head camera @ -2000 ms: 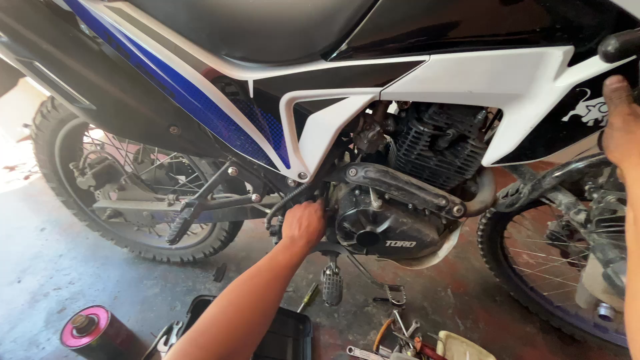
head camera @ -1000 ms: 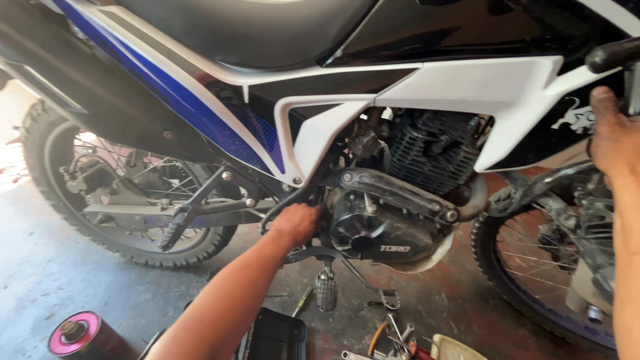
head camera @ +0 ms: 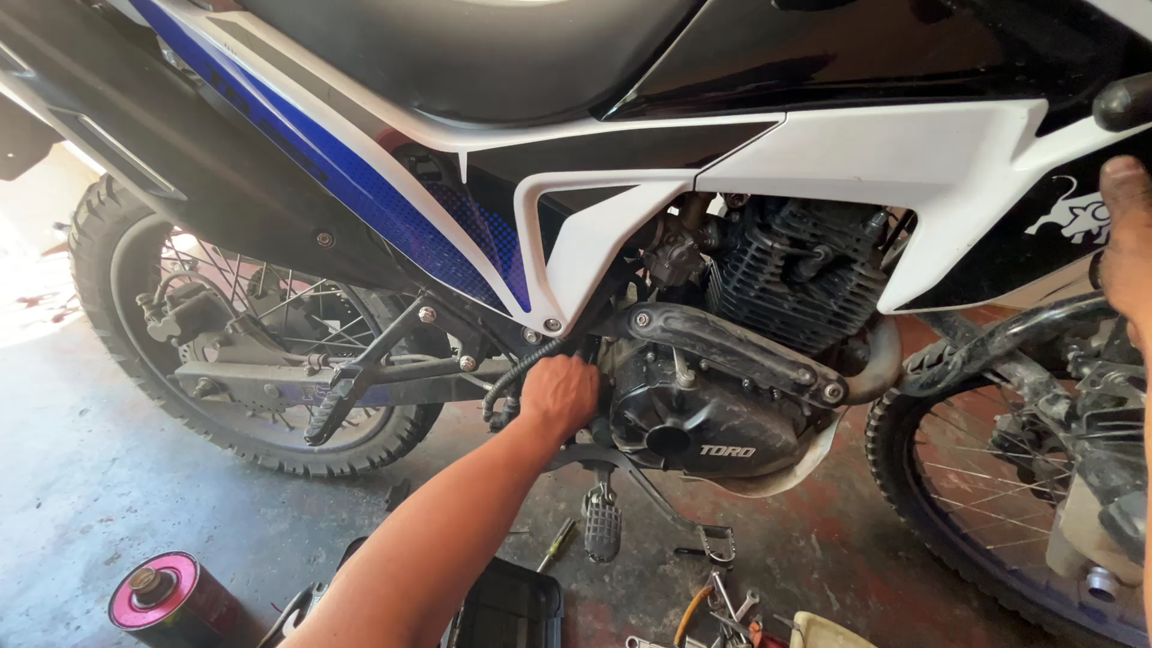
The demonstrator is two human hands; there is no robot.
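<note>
My left hand point(head camera: 560, 394) reaches into the gap behind the black engine side cover point(head camera: 720, 423) of a white, blue and black motorcycle. Its fingers are curled and their tips hidden, so what they touch cannot be told. A ribbed black hose point(head camera: 517, 367) curves just beside that hand. Below it hang a black footpeg point(head camera: 602, 526) and the brake pedal point(head camera: 717, 544). At the right edge, my right hand point(head camera: 1129, 247) is partly cut off, thumb up, by the front side panel point(head camera: 1008, 247) and beneath a black rounded lever or grip end point(head camera: 1125, 102). Its grip is not visible.
A pink-topped metal can point(head camera: 153, 589) stands on the floor at lower left. An open black case point(head camera: 508, 603), a screwdriver point(head camera: 558, 544) and several wrenches point(head camera: 729, 603) lie below the motorcycle. Part of another wheel or front assembly point(head camera: 981, 468) is at right.
</note>
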